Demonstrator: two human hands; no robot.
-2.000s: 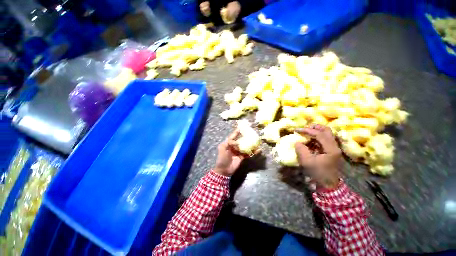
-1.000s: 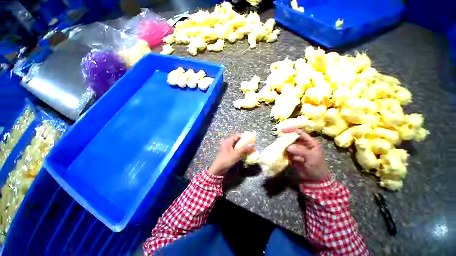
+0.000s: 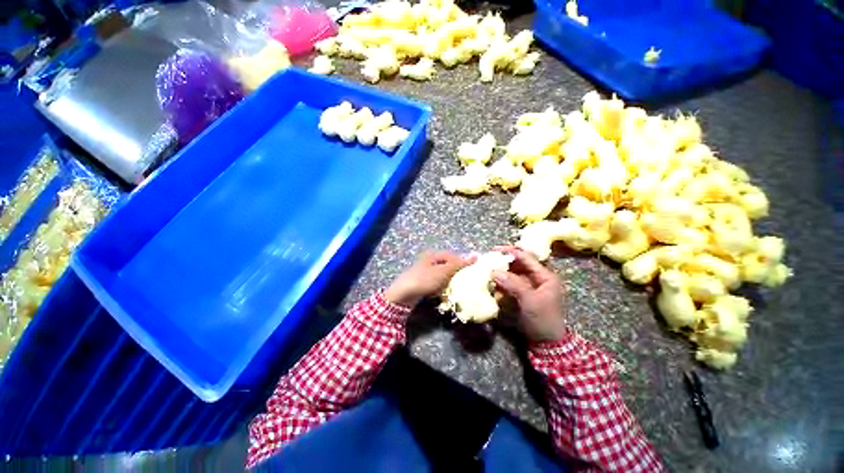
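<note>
A pale-yellow unfinished piece (image 3: pixel 474 290), lumpy with ragged ends, is held between both hands above the table's near edge. My left hand (image 3: pixel 428 278) grips its left side. My right hand (image 3: pixel 534 294) pinches its upper right side with thumb and fingers. A large heap of similar pieces (image 3: pixel 648 208) lies ahead and to the right. A blue tray (image 3: pixel 241 236) at the left holds a short row of rounder, paler finished figures (image 3: pixel 363 127) at its far right end.
Black snips (image 3: pixel 701 411) lie right of the heap's near end. A second heap (image 3: pixel 421 35) and a blue tray (image 3: pixel 648 55) stand at the back. Bagged purple (image 3: pixel 192 90) and pink (image 3: pixel 302 30) bundles lie beyond the left tray. Film-covered yellow goods (image 3: pixel 55 245) are far left.
My hands have come closer together on the piece, and my right hand has moved left. The view has shifted, so the trays and heaps sit differently in it. The finished row looks unchanged.
</note>
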